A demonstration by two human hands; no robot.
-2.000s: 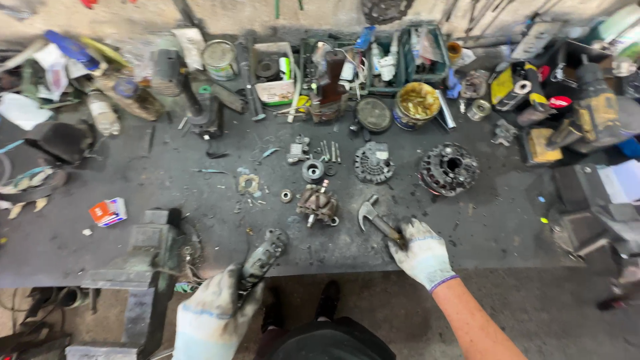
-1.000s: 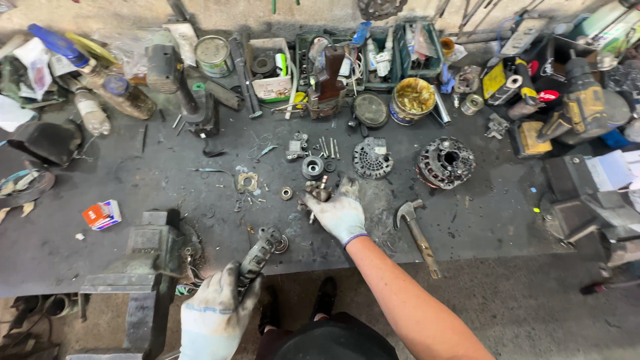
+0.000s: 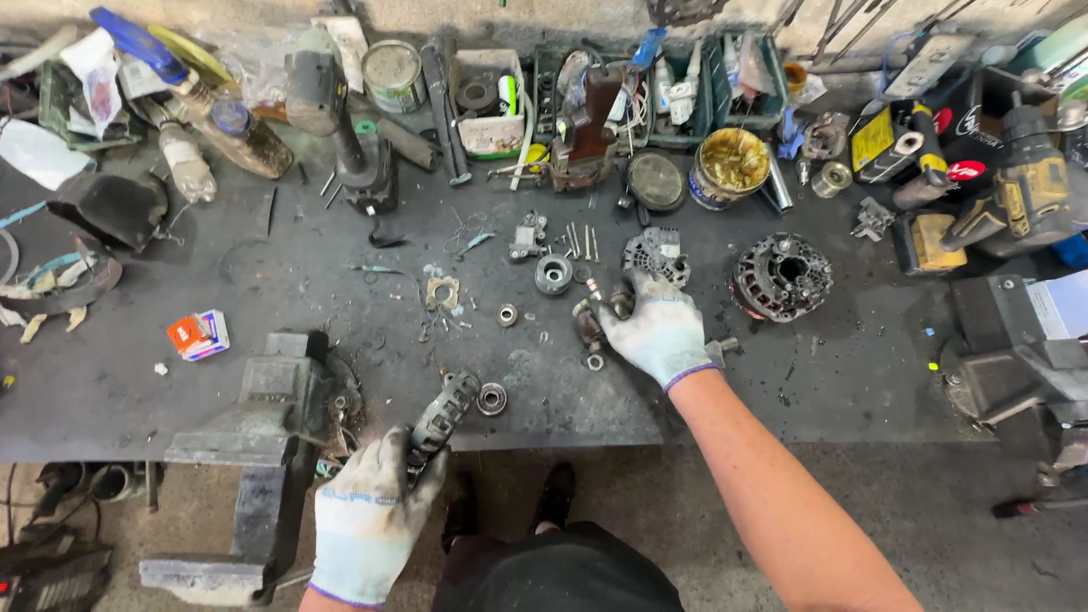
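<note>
My left hand [image 3: 378,501], in a grey-white work glove, holds a slotted metal alternator end housing [image 3: 444,416] edge-on near the bench's front edge. A ball bearing [image 3: 491,399] lies just right of it. My gloved right hand [image 3: 659,331] grips the alternator rotor [image 3: 588,325], its thumb by the shaft and its fingers partly hiding it. Behind the rotor are a pulley [image 3: 554,274], several bolts [image 3: 586,242] and a rear alternator part [image 3: 657,255]. A small bearing [image 3: 507,315] and a flat plate [image 3: 442,293] lie left. Little of the hammer [image 3: 724,345] shows beside my right wrist.
A bench vise [image 3: 280,382] stands left, near a small box [image 3: 200,334]. Another alternator assembly [image 3: 784,276] sits right. Along the back are an impact wrench [image 3: 319,85], a grease tin [image 3: 729,168] and parts bins [image 3: 489,127]. A yellow cordless drill [image 3: 1028,187] stands far right.
My right hand has let go of the hammer, moved left and taken hold of the rotor. The rotor has shifted slightly to the right. My left hand still holds the housing.
</note>
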